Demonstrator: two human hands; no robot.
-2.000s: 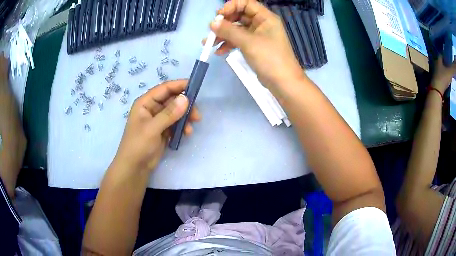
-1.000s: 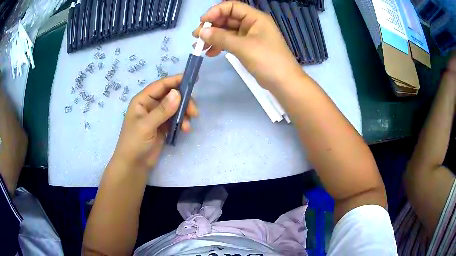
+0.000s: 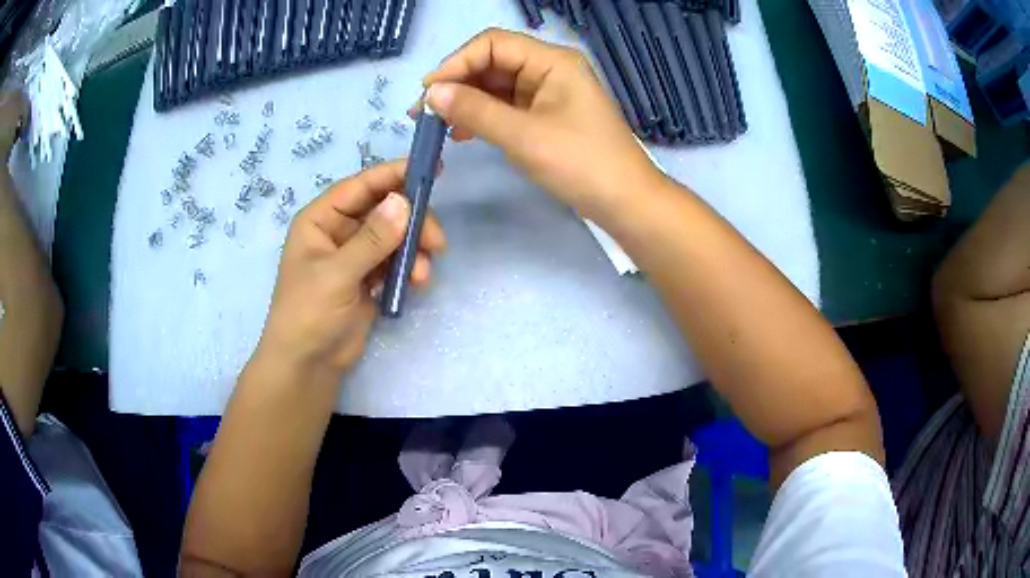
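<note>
My left hand (image 3: 350,254) holds a dark pen barrel (image 3: 416,209) slanted over the mat, its top leaning right. My right hand (image 3: 525,119) pinches the short white end of an inner tube (image 3: 429,99) at the barrel's upper opening; most of that tube is hidden inside. Small silvery springs (image 3: 258,181) lie scattered left of my left hand. White inner tubes (image 3: 613,251) lie on the mat, mostly hidden under my right forearm. A row of dark barrels (image 3: 282,45) lies at upper left and a pile of dark barrels (image 3: 666,73) at upper right.
The white foam mat (image 3: 508,350) covers the green bench (image 3: 858,271). Stacked blue and white cartons (image 3: 904,147) stand at right. A clear plastic bag (image 3: 85,28) and the neighbour's white parts (image 3: 51,107) are at upper left. Neighbours' arms show at both sides.
The white tube has slid down into the barrel, leaving only a short end showing. My right hand has moved down and left with it. The neighbour's arm at right has shifted.
</note>
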